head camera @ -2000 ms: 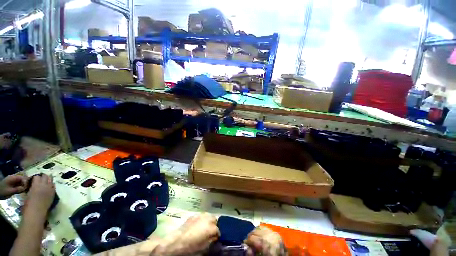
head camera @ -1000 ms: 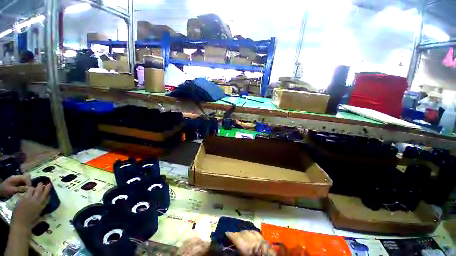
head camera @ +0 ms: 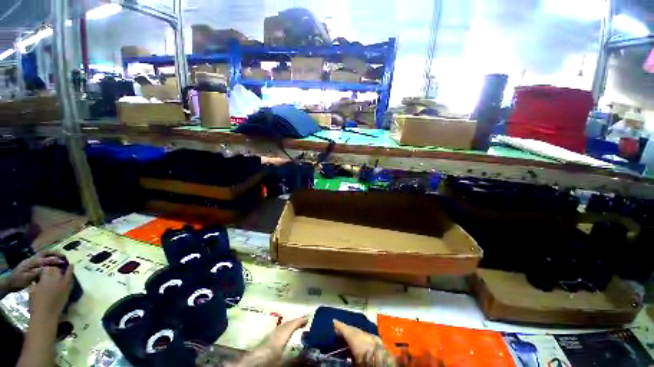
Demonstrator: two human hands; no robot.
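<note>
A black-navy housing (head camera: 335, 326) is low in the middle, in front of me, with thin pale and reddish strands at its lower edge. My left hand (head camera: 276, 342) is at its left side, thumb and finger near a small pale piece at the edge; its lower part is cut off. My right hand (head camera: 362, 345) lies on the housing's right side with fingers over it. The picture edge hides the housing's lower part. Several dark cup units (head camera: 201, 299) with pale rings on top stand clustered to the left.
An open cardboard tray (head camera: 373, 264) stands behind the housing. A lower tray (head camera: 552, 304) with dark parts is at right. Orange printed card (head camera: 444, 342) lies right of my hands. A neighbour's hands (head camera: 50, 276) hold a dark part at far left. A green-topped shelf (head camera: 366, 138) runs above.
My left hand has come back up into view at the housing's left edge. My right hand has shifted slightly right on it. The neighbour's gloved hand at right has left the view.
</note>
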